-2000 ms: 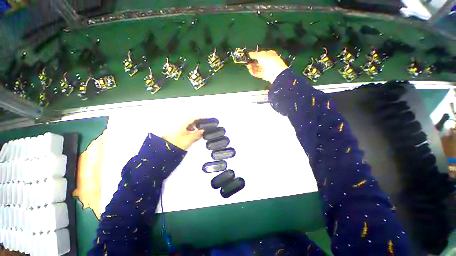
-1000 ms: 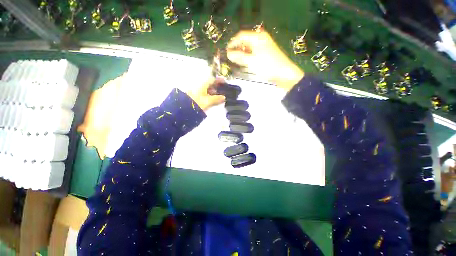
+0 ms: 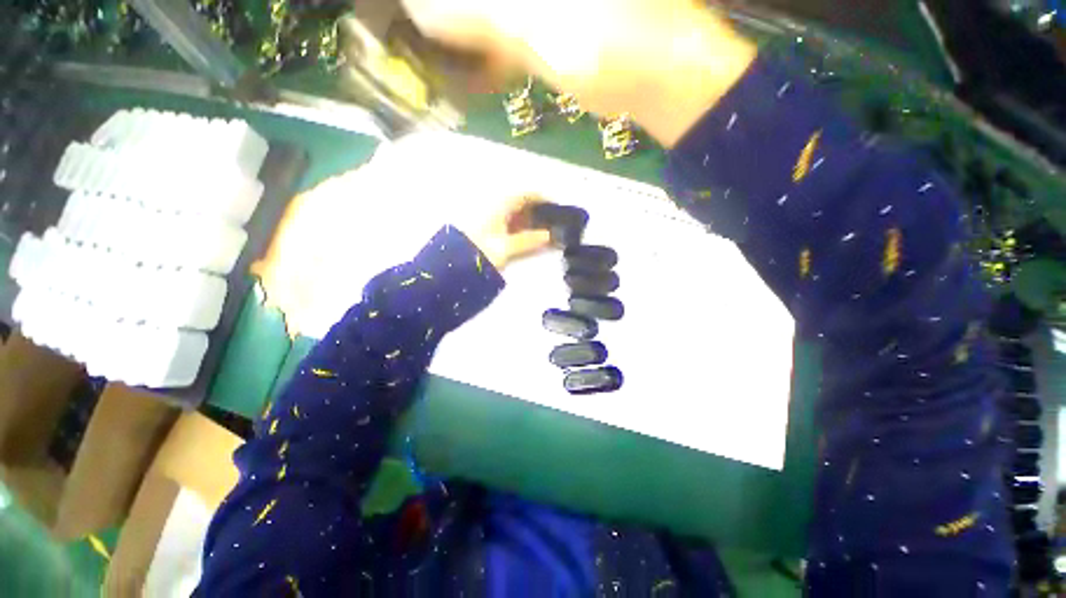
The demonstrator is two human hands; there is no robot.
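Several black capsule-shaped housing pieces (image 3: 593, 380) lie in an uneven column on the white work sheet (image 3: 701, 374). My left hand (image 3: 528, 230) is at the top of the column, its fingers gripping a black housing piece (image 3: 563, 220). My right hand (image 3: 585, 53) is raised high at the top edge, large, blurred and partly cut off, over the belt. A blurred yellow and silver circuit-board assembly (image 3: 401, 80) shows just below and left of its fingers; whether they hold it I cannot tell. More circuit-board assemblies (image 3: 616, 136) stand on the green belt beyond the sheet.
White ridged trays (image 3: 152, 245) are stacked at left on a dark base. Ragged tan paper (image 3: 306, 251) borders the sheet. Brown cardboard boxes (image 3: 111, 461) are below left. Dark stacked parts (image 3: 1023, 432) are at far right, partly behind my right sleeve. The pale belt rail (image 3: 140, 80) runs across the upper left.
My right hand has moved left along the belt and looks larger and closer. My left hand stays at the column's top. The view has shifted and turned, with the column now further right.
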